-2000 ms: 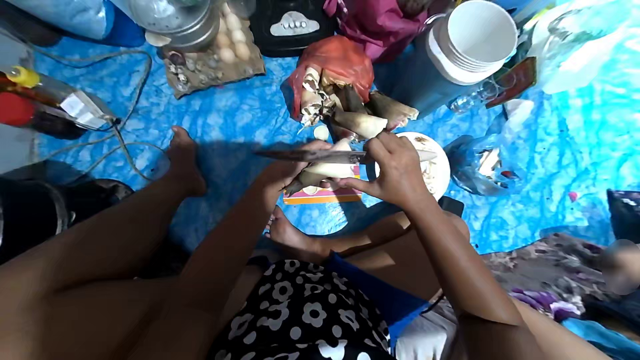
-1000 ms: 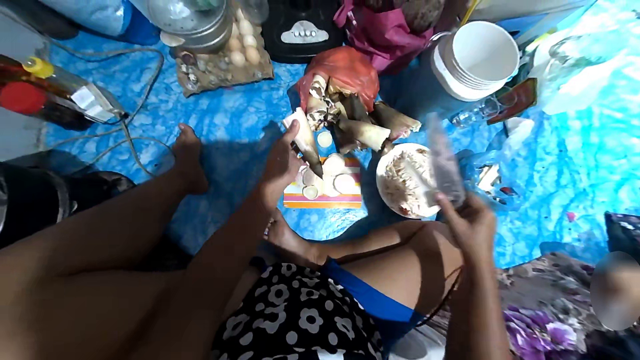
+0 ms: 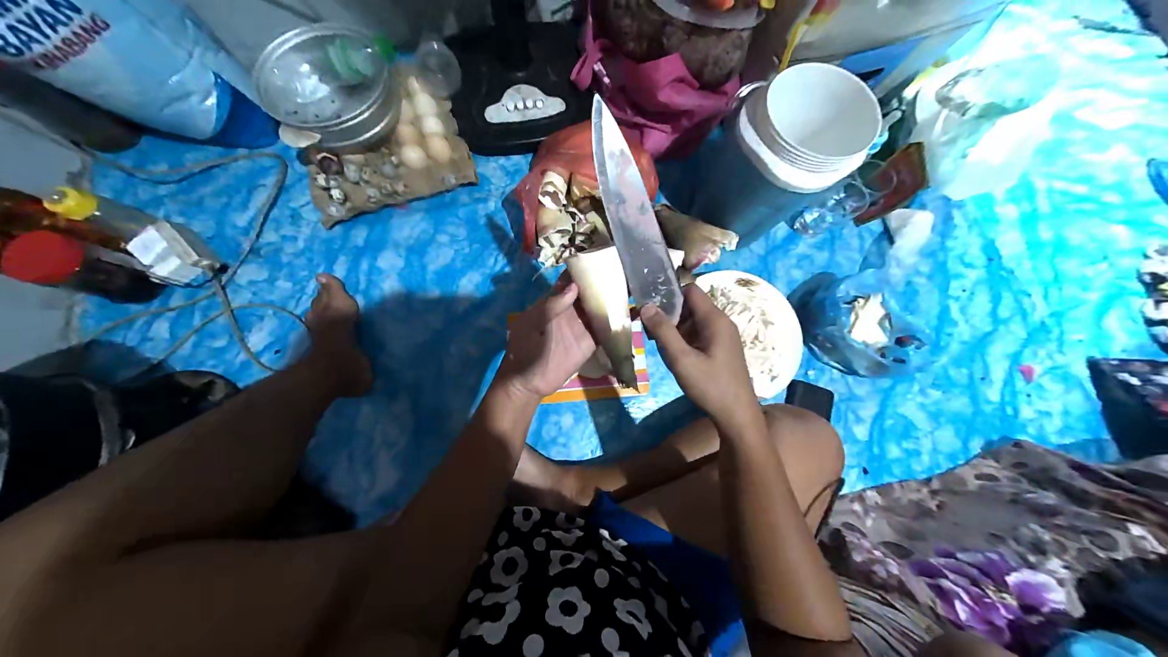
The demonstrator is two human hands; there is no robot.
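Note:
My left hand [image 3: 552, 338] grips a pale, tapering bamboo shoot [image 3: 606, 301], its cut end up and its dark tip down. A wide knife [image 3: 630, 214] is in my right hand [image 3: 707, 351], blade pointing up and away, just right of the shoot; its handle is hidden by my fingers. Under the hands lies a striped board [image 3: 593, 392], mostly covered. Right of it, a white plate [image 3: 787, 351] carries pale shredded pieces. Beyond the shoot, a red plastic bag [image 3: 570, 146] holds peelings, and another shoot [image 3: 698, 235] lies beside it.
Eggs on a carton tray [image 3: 438, 178], a metal-rimmed container [image 3: 315, 91] and a black scale [image 3: 520, 119] stand at the back. White tubs [image 3: 826, 114] are stacked at back right. A clear bag [image 3: 858, 324] sits right of the plate. Bottles [image 3: 119, 242] and a cord [image 3: 274, 196] lie left.
The knife, blurred over the plate a second ago, is now upright beside the shoot. My right hand has moved left, toward my left hand, which has come nearer my body.

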